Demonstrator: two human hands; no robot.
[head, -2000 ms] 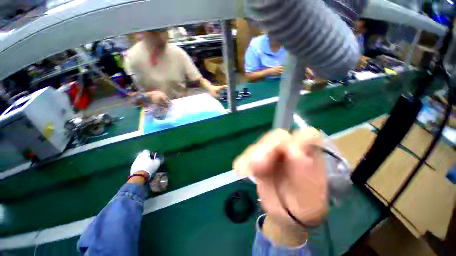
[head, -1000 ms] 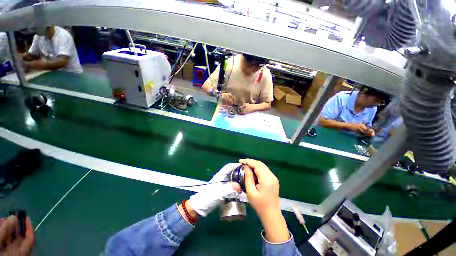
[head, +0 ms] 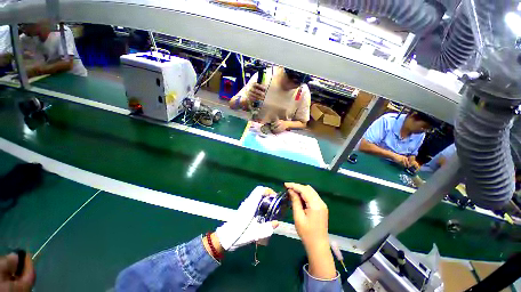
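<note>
A partly assembled motor (head: 266,209), silver and dark, is held over the near edge of the conveyor. My left hand (head: 244,222) in a white glove grips it from the left. My bare right hand (head: 308,214) pinches a black ring (head: 280,204) at the motor's right side. I cannot tell whether the ring touches the motor. A thin lead with a small end hangs below my left hand. My palm and fingers hide part of the motor.
The screw feeder (head: 394,265) and a hand screwdriver (head: 338,254) are at the right. A neighbour's hand (head: 16,274) is at lower left. A black heap (head: 20,182) lies on the left bench. Workers sit opposite, beside a white control box (head: 155,85).
The motor in my left hand has tilted, and its silver lower body no longer shows below the glove. The black ring now shows more at the right. A dark part on the belt has moved left.
</note>
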